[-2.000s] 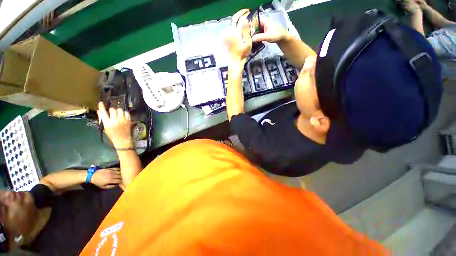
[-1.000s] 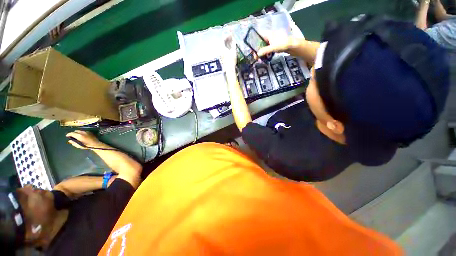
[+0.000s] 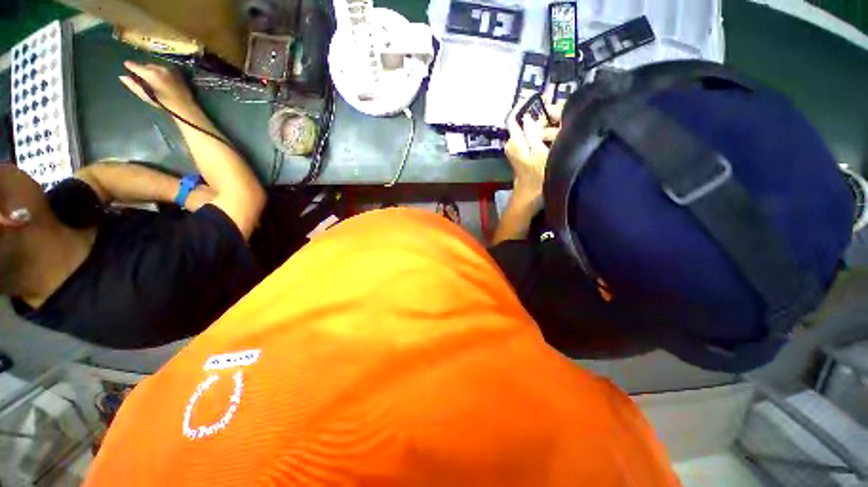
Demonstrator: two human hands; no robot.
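Neither of my hands is in view; my orange shirt fills the lower middle. In front of me, past the bench edge, lies a white blister tray [image 3: 471,86] with several black housings. One black housing [image 3: 483,21] lies at its upper left. A part-built handset [image 3: 563,38] with a green board lies upright in the picture, beside a tilted black housing [image 3: 617,41]. A seated person's hand [image 3: 529,143] holds a small black part [image 3: 531,111] at the tray's near side. The cap hides part of the tray and that person's other hand.
A person in a dark blue cap [image 3: 695,209] is close at right. Another person's arm [image 3: 214,157] rests on the green bench [image 3: 381,162] at left. A white round device [image 3: 381,67], a roll [image 3: 293,130], cables, a cardboard box [image 3: 190,24] and a dotted white tray [image 3: 43,105] are there.
The view has shifted, and the tray and box sit higher in the picture. The capped person's head is lower and over the tray's near side. The green-board handset now lies on the tray.
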